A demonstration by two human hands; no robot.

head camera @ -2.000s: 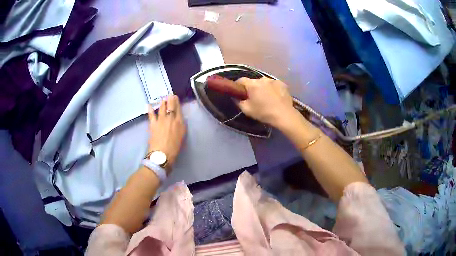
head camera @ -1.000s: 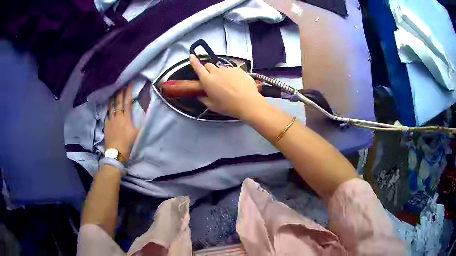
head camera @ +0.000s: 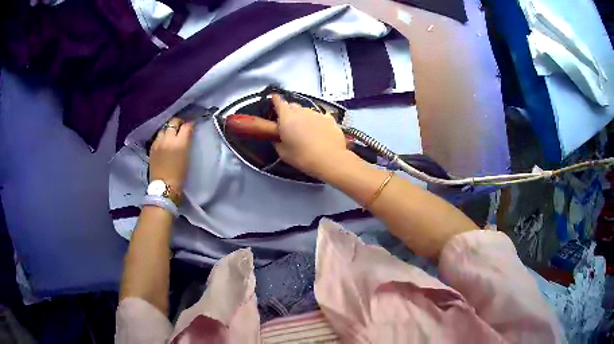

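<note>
The purple garment (head camera: 225, 40) lies with its pale interlining (head camera: 269, 208) facing up. My right hand (head camera: 310, 134) is closed around the red-brown handle of the steam iron (head camera: 249, 153), with the index finger stretched forward. The iron lies flat on the pale layer, its tip pointing left. My left hand (head camera: 172, 151) rests on the garment left of the tip, fingers bent at a dark seam or fold; whether they pinch cloth is hidden. A stitched pale strip (head camera: 333, 69) lies beyond the iron.
The ribbed hose and pale cord (head camera: 471, 181) run right from the iron. A crumpled purple heap (head camera: 60, 67) lies at the upper left. Pale pieces (head camera: 586, 80) lie at the upper right. The pressing table (head camera: 458, 87) shows a pinkish patch, with a dark cloth (head camera: 444, 7) at its far edge.
The iron has moved left over the garment from its right side, then slightly nearer me. My left hand has moved left, and its fingers have gone from flat to bent.
</note>
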